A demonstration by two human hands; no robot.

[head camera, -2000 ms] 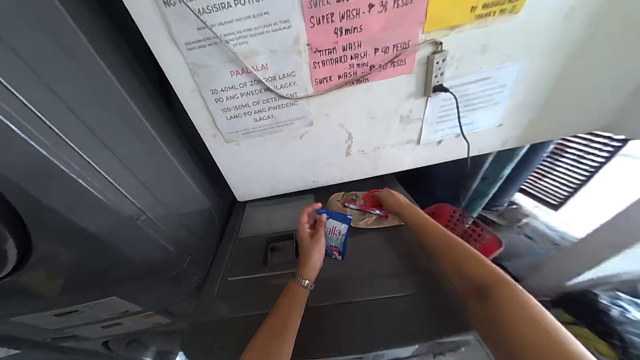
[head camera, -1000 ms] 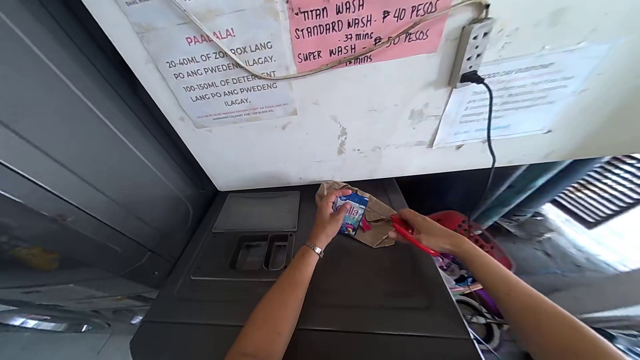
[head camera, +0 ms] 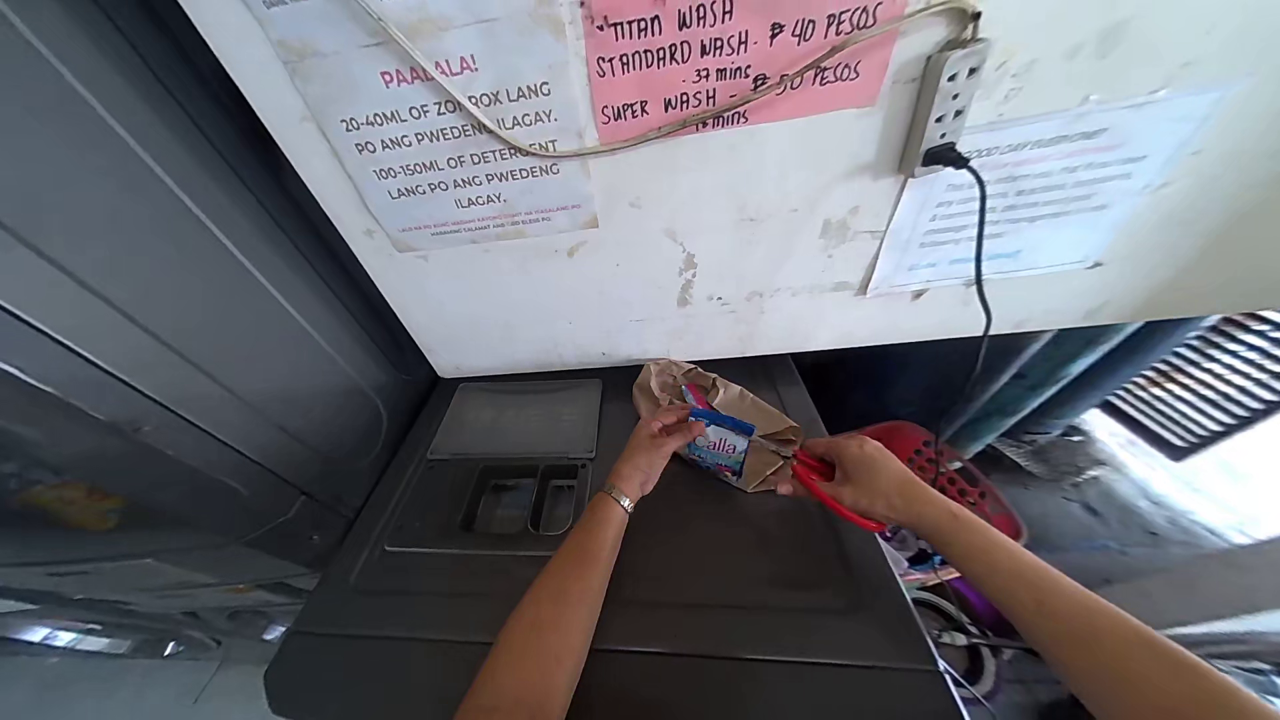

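Observation:
Between the thumb and fingers of my left hand (head camera: pixel 655 452) is the left edge of a blue and white Calla sachet (head camera: pixel 722 446). The sachet lies over a crumpled brown paper bag (head camera: pixel 775 415) on the dark top of a washing machine (head camera: pixel 740 570). My right hand (head camera: pixel 855 478) grips red-handled scissors (head camera: pixel 835 500) at the bag's right end; their blades are mostly hidden. A pink packet (head camera: pixel 695 397) shows in the bag's opening, behind the sachet.
A detergent compartment (head camera: pixel 505 505) with its lid (head camera: pixel 517 418) raised is set in the machine top at left. Behind stands a white panel (head camera: pixel 720 250) with notices and a power strip (head camera: pixel 945 105) with a hanging cord. A red basket (head camera: pixel 960 480) stands at right.
The scissors, earlier over the bag, are now at its right end in my right hand. My left hand and the sachet have moved over the bag. The view has shifted closer.

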